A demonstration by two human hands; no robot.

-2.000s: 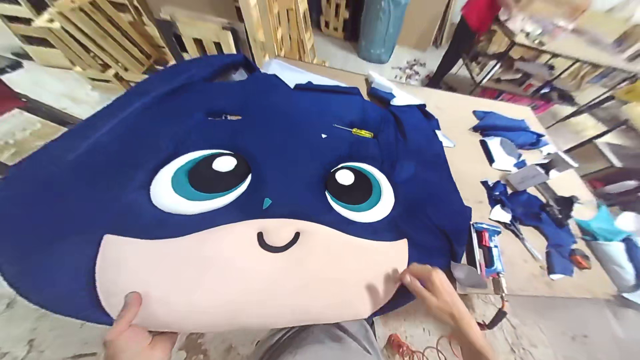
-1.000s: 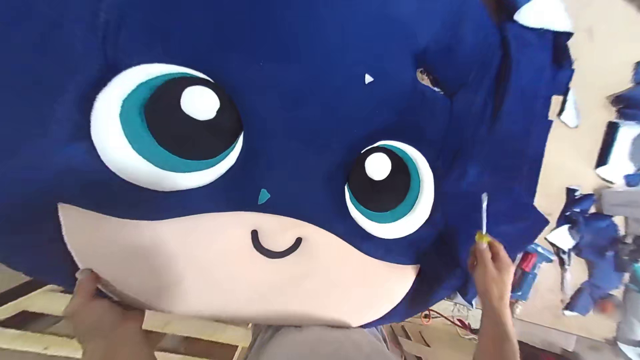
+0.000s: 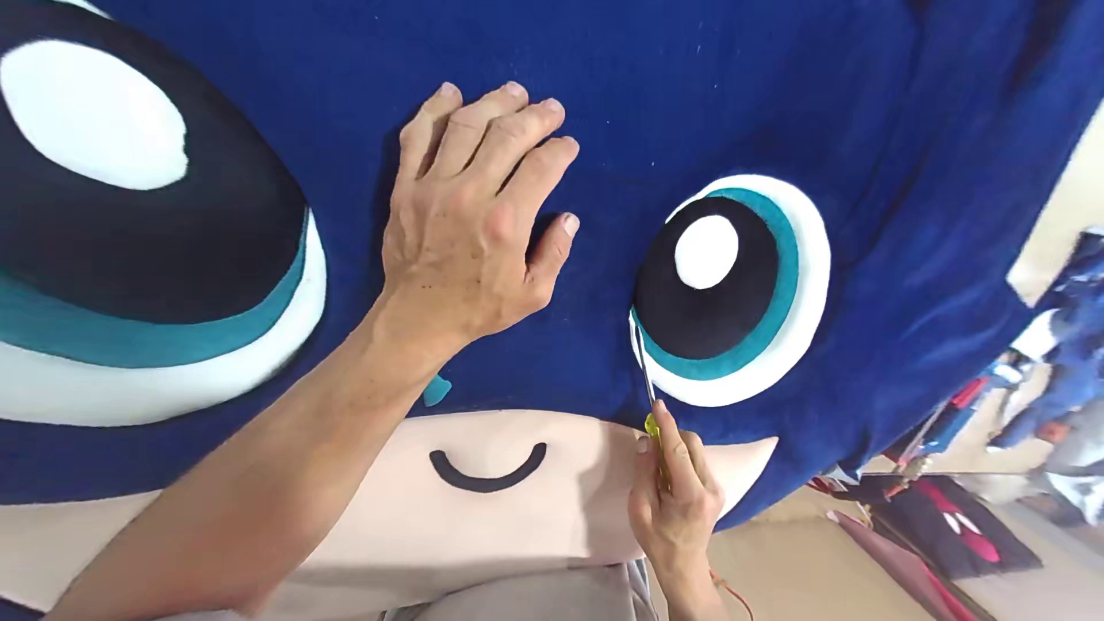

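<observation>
A large blue fabric character face [image 3: 604, 69] fills most of the view, with a pale lower part [image 3: 371, 526] and a black curved mouth [image 3: 488, 483]. My left hand [image 3: 483, 207] lies flat on the blue fabric between the two eyes, palm down and fingers a little apart. In my right hand [image 3: 677, 492] is a screwdriver [image 3: 653, 427] with a yellow handle; its metal shaft points up to the lower left rim of the smaller eye [image 3: 733, 285], where the tip meets the white and teal edge. The larger eye [image 3: 155, 233] is cut off at the left. A small teal scrap [image 3: 437, 390] shows beside my left forearm.
At the right lie blue and white fabric scraps [image 3: 1065, 345] and a partly seen red and blue tool [image 3: 962, 410]. A dark piece with a pink shape [image 3: 957, 522] is at the lower right. My lap is under the face's lower edge.
My left hand has moved from the face's lower left edge onto the blue fabric between the eyes. My right hand has brought the screwdriver from the right side to the smaller eye. The view is closer.
</observation>
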